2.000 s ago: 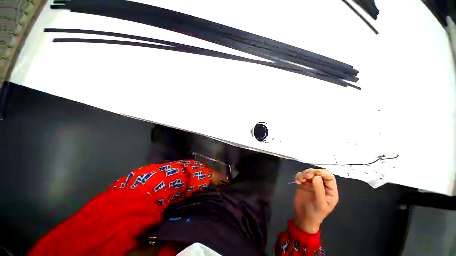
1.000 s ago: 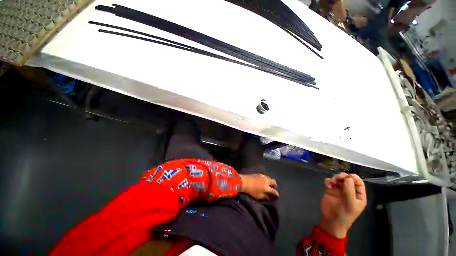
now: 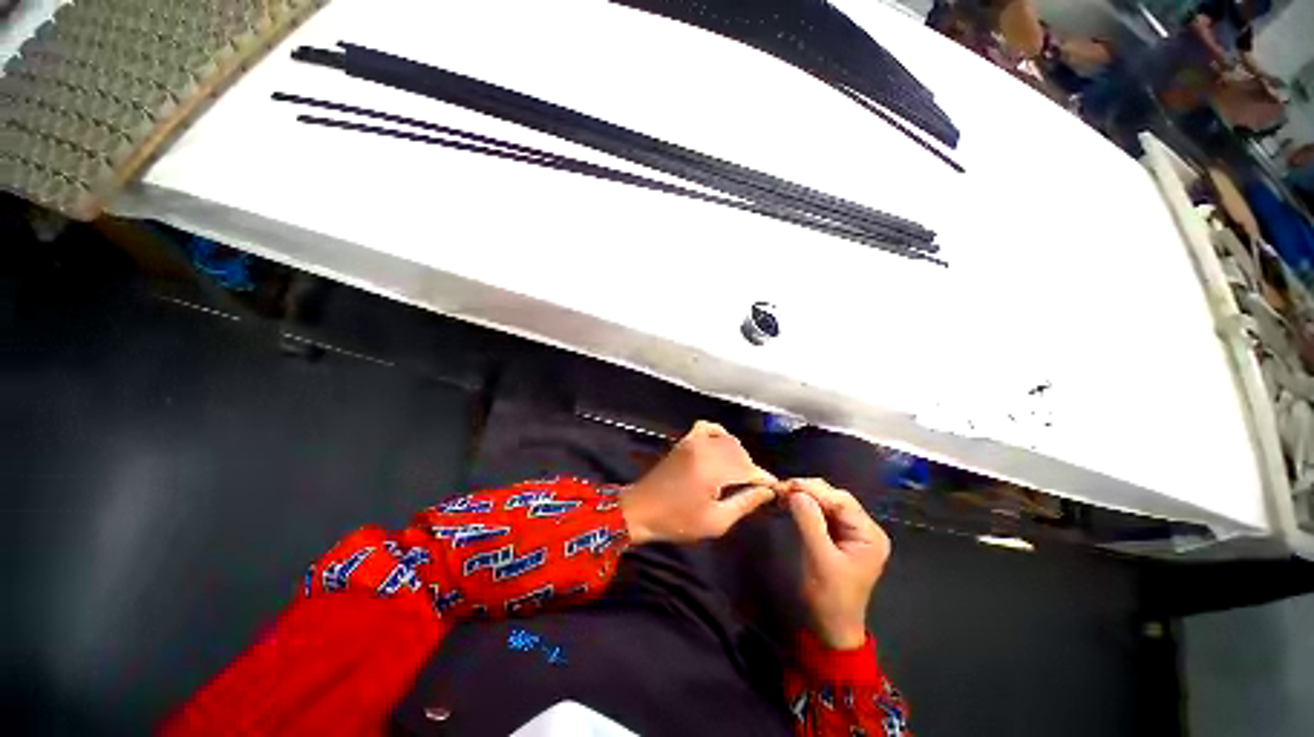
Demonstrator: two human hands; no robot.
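My left hand (image 3: 702,490) and my right hand (image 3: 836,554) are bare and meet at the fingertips above my dark apron. The right fingers are pinched on a fine brush; its thin shaft hardly shows, and its pale far end (image 3: 1004,543) shows to the right of the hand. The left fingers are bent together; a small dark line shows by them, but what they hold is unclear. A small round paint pot (image 3: 761,323) with dark contents stands near the table's front edge. Loose black strips (image 3: 620,151) lie lengthwise on the white table.
The white table (image 3: 476,238) has dark specks (image 3: 1038,408) at its right front. A wide stack of black strips (image 3: 850,65) lies farther back. A tan grid-like tray (image 3: 123,87) is at the left end, a bin of pale parts (image 3: 1268,331) at the right end.
My left hand has come up from the lap, and my right hand has moved left to meet it. The view has tilted up since the oldest frame, showing both table ends.
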